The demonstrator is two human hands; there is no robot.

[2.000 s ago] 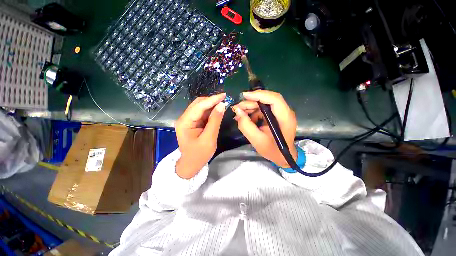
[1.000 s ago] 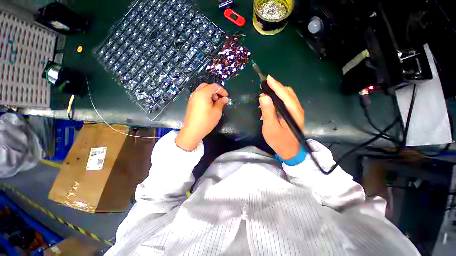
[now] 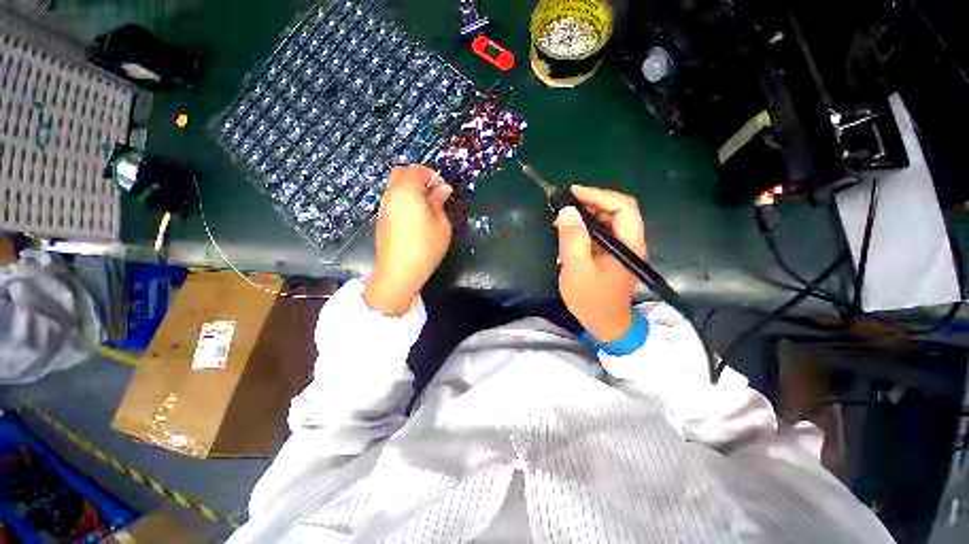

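My left hand (image 3: 411,236) is at the lower right edge of the clear blister tray (image 3: 329,122), fingertips pinched. A thin pale tip shows at them, and the solder wire (image 3: 218,247) runs from the left stand towards my left wrist; its middle part is hidden. My right hand (image 3: 600,260) holds the soldering iron (image 3: 627,258) like a pen, its metal tip pointing up left, just right of the loose pile of red, white and dark components (image 3: 483,136). Small bluish-silver pieces (image 3: 480,224) lie on the mat between my hands.
A yellow-rimmed tin (image 3: 571,40) and a red oval item (image 3: 493,53) are at the back. The black soldering station (image 3: 786,149) and white paper (image 3: 903,213) are right. A perforated rack (image 3: 53,138) and black stand (image 3: 149,175) are left. A cardboard box (image 3: 197,361) is below.
My hands were together over a small blue piece, then parted. My left hand has moved up left to the tray edge. My right hand has moved right, still with the iron.
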